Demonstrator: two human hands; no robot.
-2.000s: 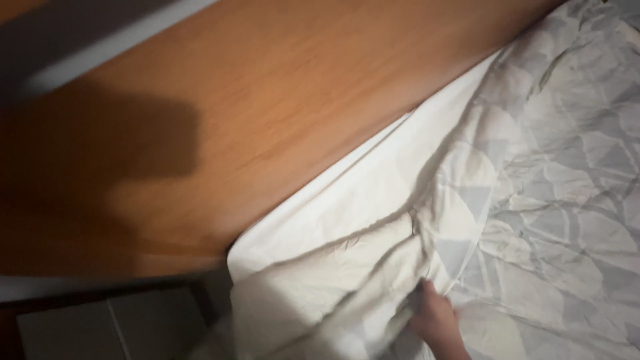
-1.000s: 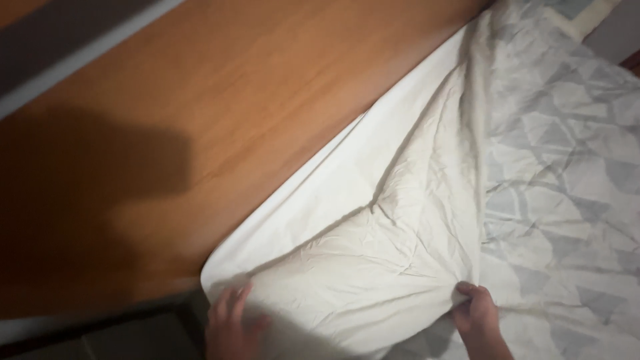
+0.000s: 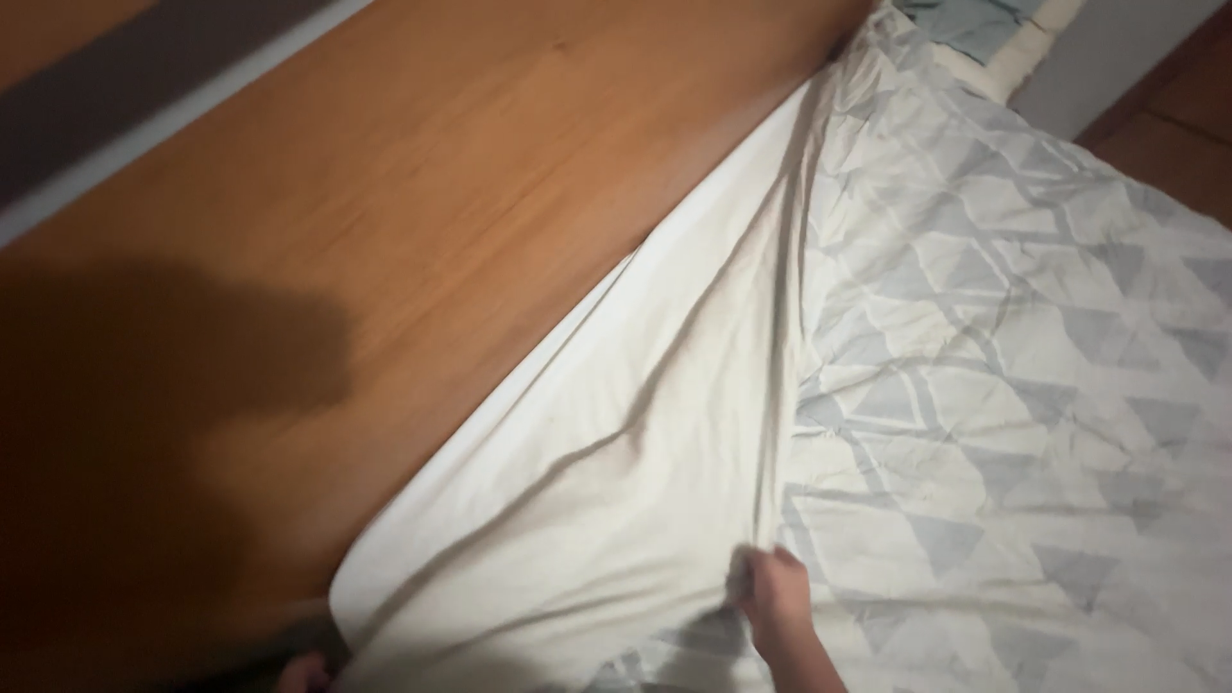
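Note:
A bedspread [image 3: 924,385] with a grey and white triangle pattern lies wrinkled over the bed, its plain cream underside [image 3: 674,462] folded into view along the left. My right hand [image 3: 775,592] grips the folded edge of the bedspread at the bottom centre. At the bottom edge of the view, my left hand [image 3: 306,674] is mostly cut off, close to the corner of the bed; its fingers' hold cannot be told. A white sheet or mattress side [image 3: 462,462] shows between the cream cloth and the wooden board.
A large wooden board [image 3: 433,241] stands along the bed's left side, with a dark shadow on it. Beyond the bed's far end are a cream-edged blue-grey cloth [image 3: 972,29], a pale wall or panel [image 3: 1107,67] and brown floor tiles [image 3: 1174,125].
My left hand has come into view since the first frame and now sits lower, mostly out of view. The cream underside was folded back wider, and my right hand keeps hold of its edge.

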